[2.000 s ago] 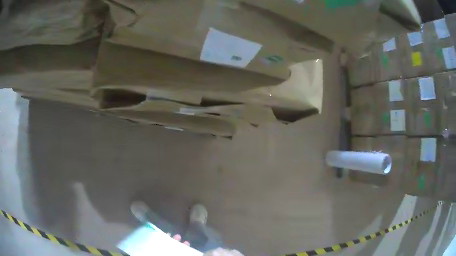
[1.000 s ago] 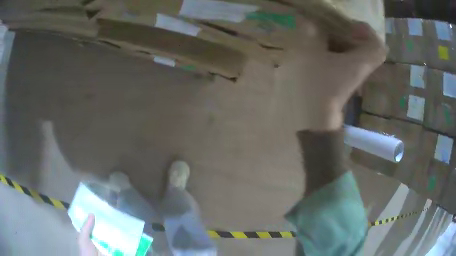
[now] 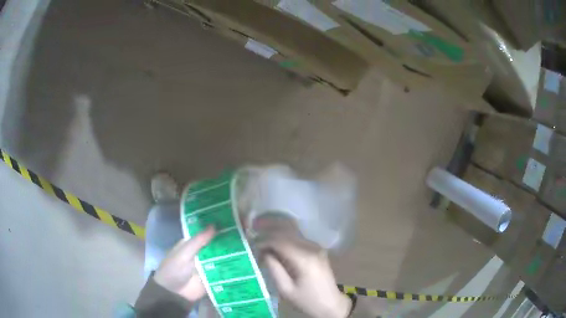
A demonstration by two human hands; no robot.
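Note:
A long sticker sheet [image 3: 228, 267] with a row of green rectangles curves over in front of me at the lower middle. My left hand [image 3: 183, 264] holds it, with the thumb on its green face. My right hand [image 3: 304, 267] is beside the sheet, with its fingers curled near the sheet's right edge and blurred. Pale, blurred backing paper [image 3: 304, 202] spreads above my right hand. Whether my right fingers grip the sheet or the backing paper cannot be told.
Paper-wrapped parcels [image 3: 310, 46] with white labels and green stickers lie at the top. Stacked cartons [image 3: 509, 146] stand at the right, with a white roll [image 3: 468, 200] beside them. Yellow-and-black floor tape [image 3: 80, 202] crosses the floor. A shoe [image 3: 164, 186] shows beyond my left hand.
My right hand has come down from the parcel to the sheet. The sheet is raised closer and now shows its green rectangles. The view has turned, shifting the parcels right.

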